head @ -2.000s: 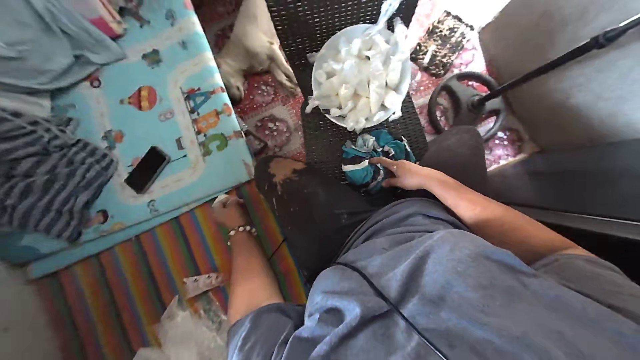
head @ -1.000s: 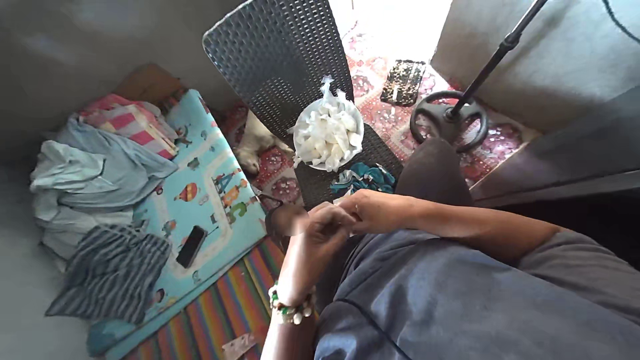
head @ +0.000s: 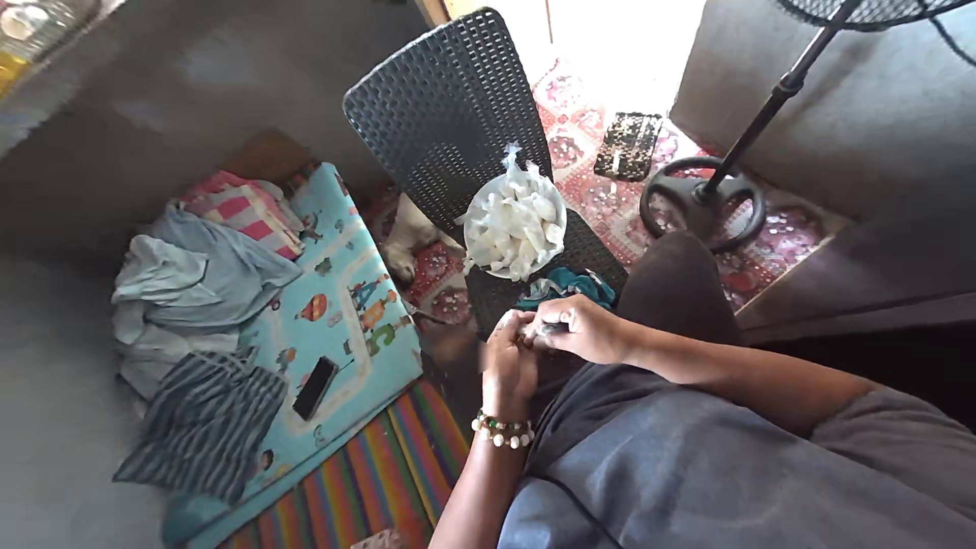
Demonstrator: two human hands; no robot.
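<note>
Over my lap my left hand [head: 509, 362], with beaded bracelets at its wrist, meets my right hand [head: 583, 329] at the fingertips. Something small and pale shows between the fingers, too small to name. A small dark object [head: 555, 328] lies in the curled fingers of my right hand. Just beyond the hands a bunched teal and white cloth [head: 570, 287] rests on the seat of a dark woven-plastic chair [head: 450, 99]. Behind the cloth, on the same seat, stands a round bowl [head: 566, 221] heaped with white, plastic-wrapped pieces [head: 515, 221].
At left a blue printed mattress [head: 320, 286] carries a black phone [head: 315, 387], a striped cloth [head: 210, 427] and piled fabrics [head: 221, 259]. A pale dog [head: 408, 236] lies between mattress and chair. A stand fan's round base [head: 701, 200] is on the floor at right.
My left hand has come from beside the mattress to my lap, and my right hand has left the teal cloth to meet it. The view has shifted widely.
</note>
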